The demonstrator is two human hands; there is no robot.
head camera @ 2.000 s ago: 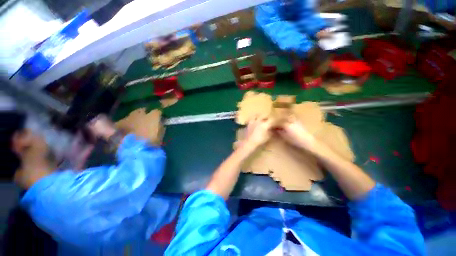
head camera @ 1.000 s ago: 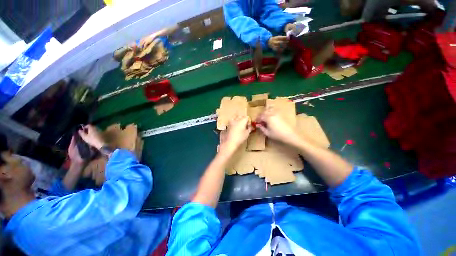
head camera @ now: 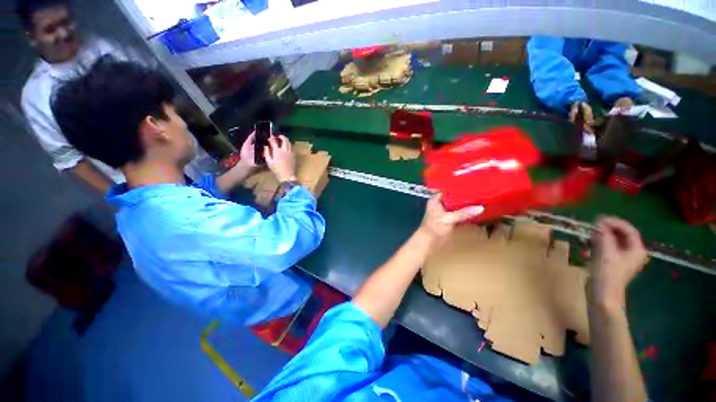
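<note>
A red part-folded box is held up above the pile of brown box blanks, its printed side towards me and its right end blurred. My left hand grips its lower left edge, thumb on the red face. My right hand is raised to the right of the box, apart from it, with fingers curled and blurred; I cannot tell if it holds anything. The blanks lie flat on the dark green worktop, brown side up.
A neighbour at left holds a smartphone beside brown blanks. A red box sits on the belt. A person opposite handles white leaflets. A pale rail edges the belt. A white shelf hangs overhead. Another person stands far left.
The view has swung left. The box has been lifted off the pile and now shows its red outside. My right hand has come away from it to the right.
</note>
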